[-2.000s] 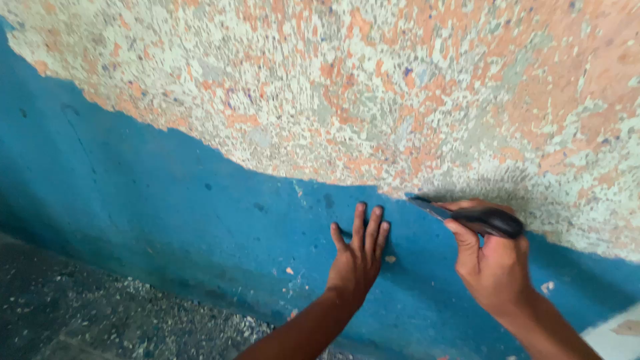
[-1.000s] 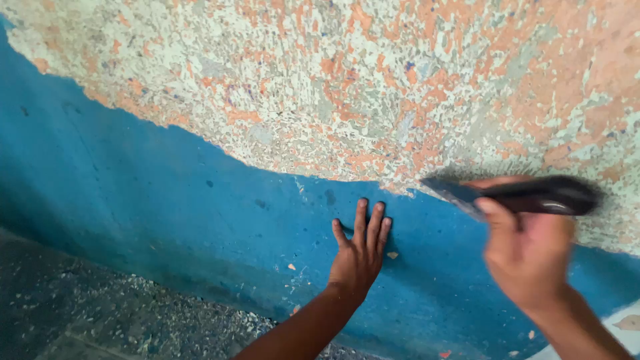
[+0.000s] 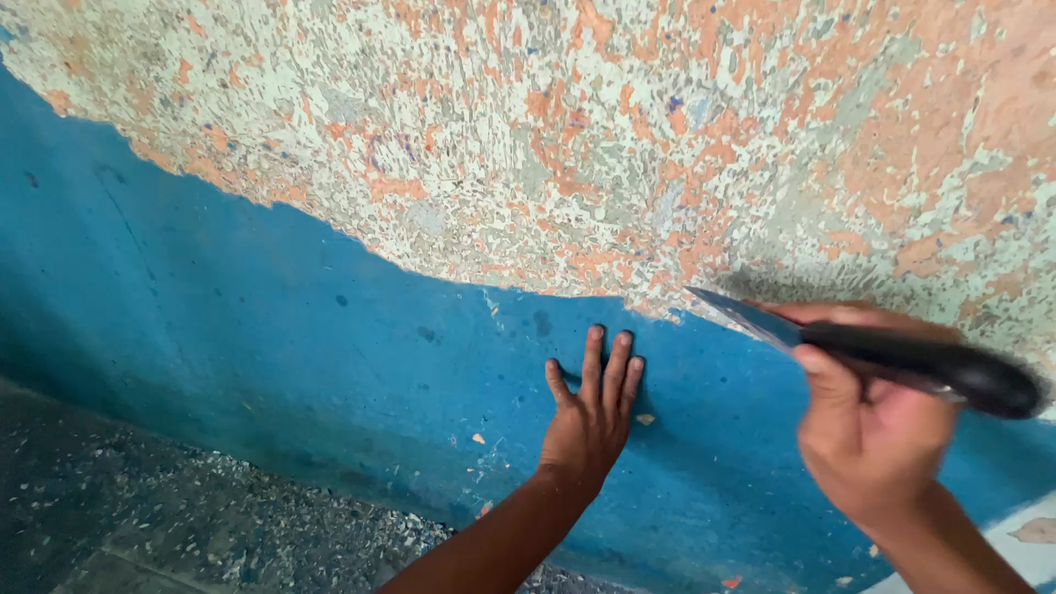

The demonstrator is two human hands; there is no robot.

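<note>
My left hand [image 3: 590,404] rests with its fingers apart on the blue painted part of the wall [image 3: 396,363], just below the ragged paint edge. My right hand [image 3: 879,421] grips the black handle of a scraper [image 3: 916,359]. The thin metal blade [image 3: 751,318] points up and left, its tip at the border between the blue paint and the scraped, mottled part of the wall [image 3: 495,148]. Blur on the handle hides its detail, and whether the tip touches the wall cannot be told.
Paint flakes lie scattered over the dark floor [image 3: 165,511] along the foot of the wall, at lower left. A few chips cling to the blue paint near my left hand. A white patch [image 3: 1023,536] shows at the lower right corner.
The scraper and my right hand were lower and further left two seconds ago, then moved right. My left hand has stayed in place on the blue paint.
</note>
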